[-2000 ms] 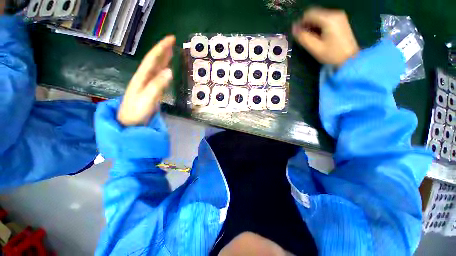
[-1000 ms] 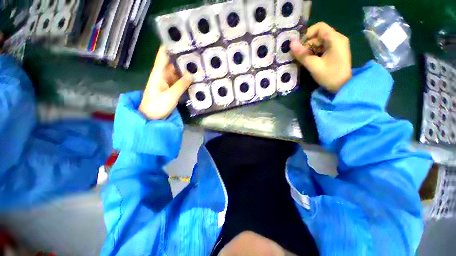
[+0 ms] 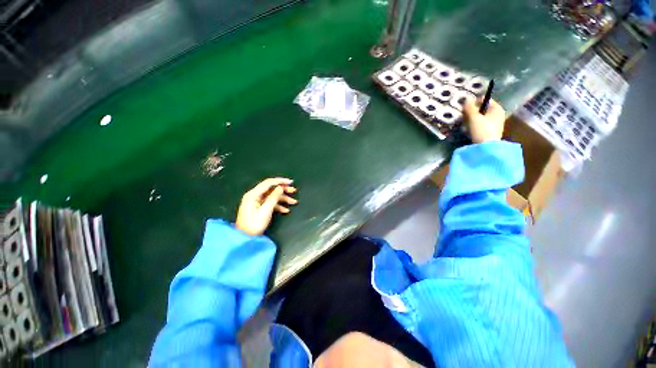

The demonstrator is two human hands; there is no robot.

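A panel of units (image 3: 431,85), pale rounded squares with dark round centres in rows, lies at the bench edge on the right. My right hand (image 3: 485,120) is at its near right corner, with a slim black pen-like tool, perhaps tweezers (image 3: 487,96), sticking up from the fingers. Whether the fingers also touch the panel is hard to tell. My left hand (image 3: 266,205) is over the green bench, left of centre, with bent fingers apart and nothing in it. A small loose heap of tan pins (image 3: 213,163) lies beyond it.
A clear plastic bag (image 3: 334,102) with a white label lies mid-bench. A leaning panel stack (image 3: 68,269) stands at the left. Below the right bench edge are an open carton (image 3: 536,154) and pale grid sheets (image 3: 575,108). A metal post (image 3: 395,27) stands at the back.
The view has turned right. The panel both hands held up is no longer in front of me. My right hand has moved to the right-edge panel with the black tool; my left hand is empty.
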